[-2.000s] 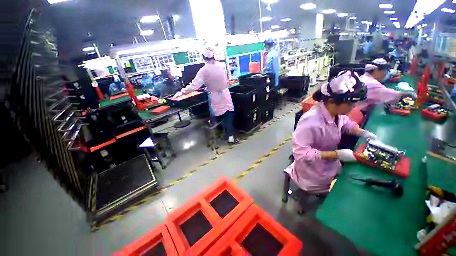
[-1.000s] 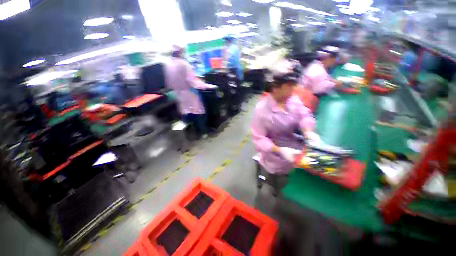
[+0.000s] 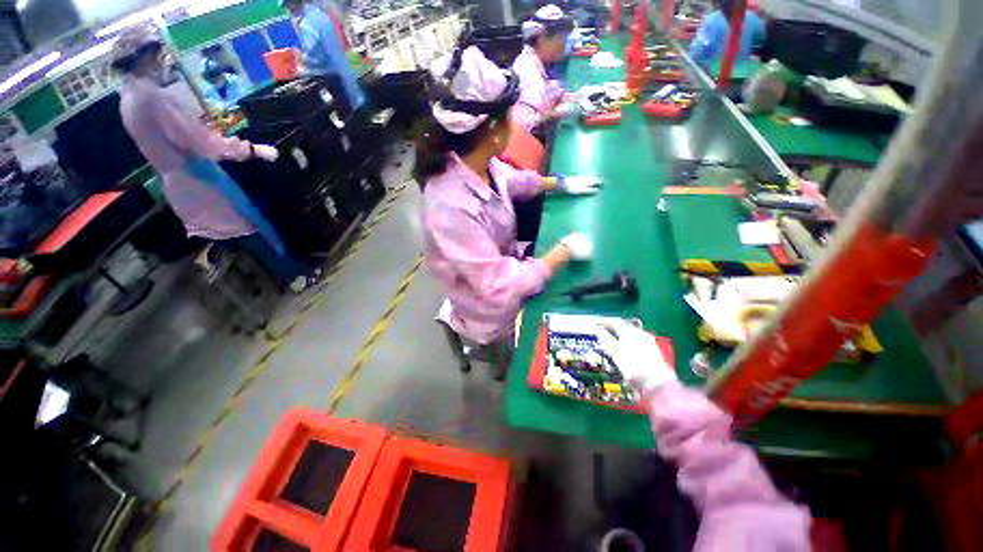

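A circuit board assembly [image 3: 582,364], crowded with yellow, black and white parts, lies on a red foam pad [image 3: 537,367] at the near end of the green bench. My right hand [image 3: 638,356], in a white glove with a pink sleeve, reaches in from the lower right. Its fingers are over the board's upper right part and hide it; whether they grip it is unclear. My left hand is out of view. Red foam trays [image 3: 368,487] with dark, empty pockets stand at the lower left, beside the bench.
A seated worker [image 3: 474,232] in pink is beside the bench, both hands over the mat. A black handheld tool [image 3: 606,288] lies beyond the board. A red-wrapped post [image 3: 825,313] slants close on the right, with papers behind it. Another worker [image 3: 178,146] stands at left.
The view has swung right toward the bench. My right hand has come into view over the board. The seated worker's hands have left the board, which now lies nearer the bench end.
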